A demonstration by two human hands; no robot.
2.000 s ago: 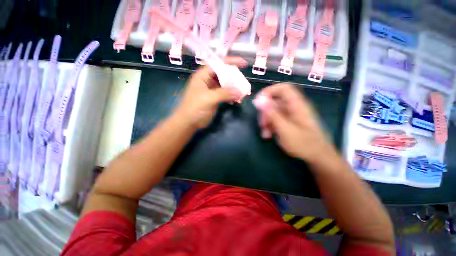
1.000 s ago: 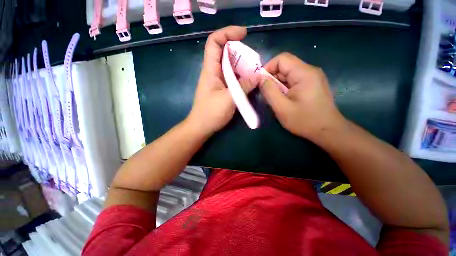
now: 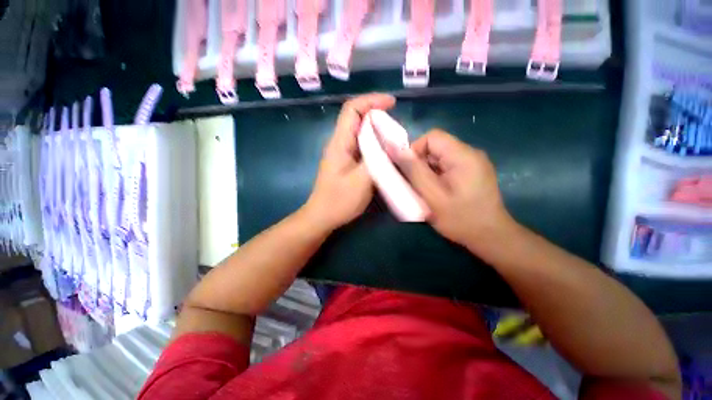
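A pale pink watch head (image 3: 393, 133) with a pale pink strap (image 3: 393, 181) is held over the dark green bench top. The strap bends down from the head towards me. My left hand (image 3: 349, 160) grips the head from the left, with its index finger curled over the top. My right hand (image 3: 453, 183) closes on the head's right side, its thumb against the head and strap. The fingers hide the joint on the right side, and a buckle half there cannot be made out.
A white watch tray (image 3: 589, 39) at the back holds pink watches (image 3: 269, 47), buckles hanging over its edge. Lilac watches (image 3: 117, 180) lie on a white tray (image 3: 173, 211) at left. A parts box (image 3: 631, 180) with coloured straps is at right. White stacked trays (image 3: 94, 367) are below left.
Both hands have come together on the pink watch head. The strap held upward two seconds ago now bends down towards me, and my right thumb has moved over the head.
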